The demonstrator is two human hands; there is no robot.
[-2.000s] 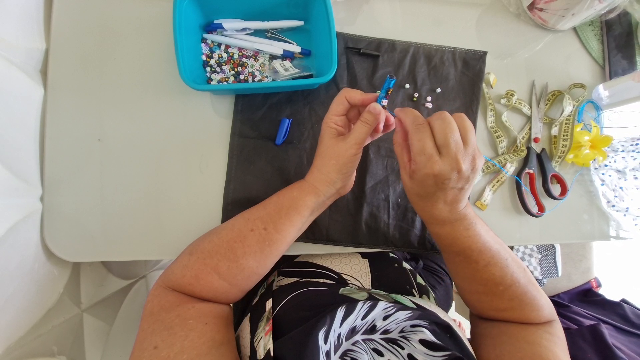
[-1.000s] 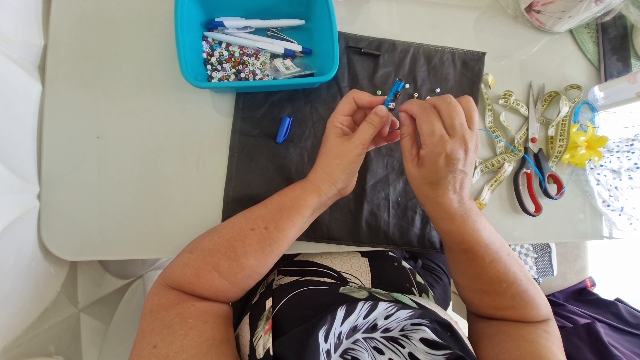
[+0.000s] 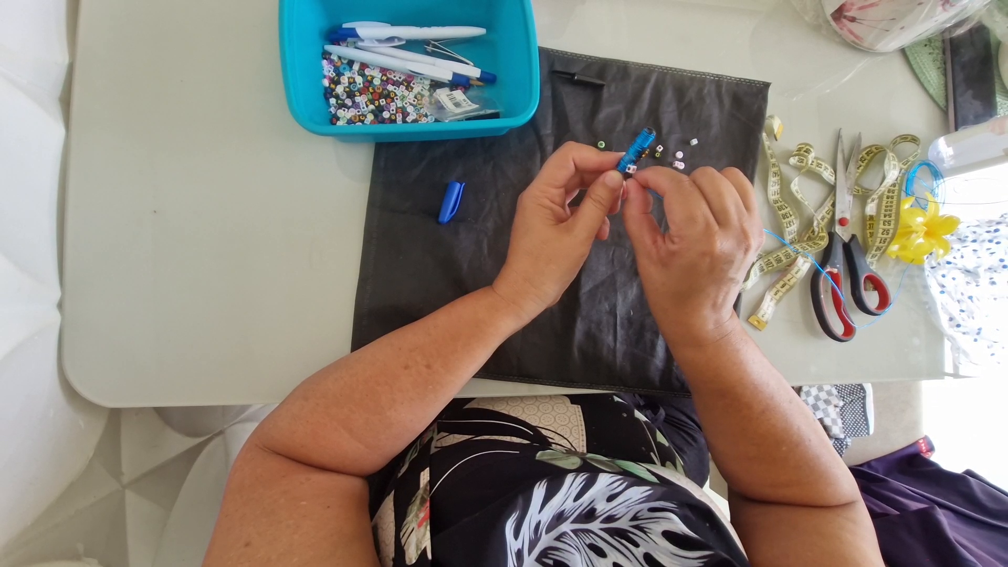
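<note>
My left hand (image 3: 563, 224) pinches a short blue cord-wrapped rod (image 3: 636, 150), which points up and right over the black cloth. A white bead (image 3: 631, 169) sits at the rod's lower end by my fingertips. My right hand (image 3: 693, 236) meets that end with thumb and index finger; a thin blue cord (image 3: 803, 252) trails from its far side across the scissors. What exactly the right fingertips pinch is too small to tell, though cord shows beside them. Several loose small beads (image 3: 679, 156) lie on the cloth just beyond my hands.
A turquoise plastic bin (image 3: 409, 130) holds beads and pens at the upper left. On the black cloth (image 3: 472, 291) lie a blue pen cap (image 3: 451, 202) and a black cap (image 3: 579, 78). Scissors (image 3: 843, 222), a tape measure (image 3: 780, 189) and a yellow flower (image 3: 923, 228) are at the right.
The blue cord-wrapped rod has tilted farther to the right in my left hand. The trailing cord has shifted over the scissors. Both hands stay close together.
</note>
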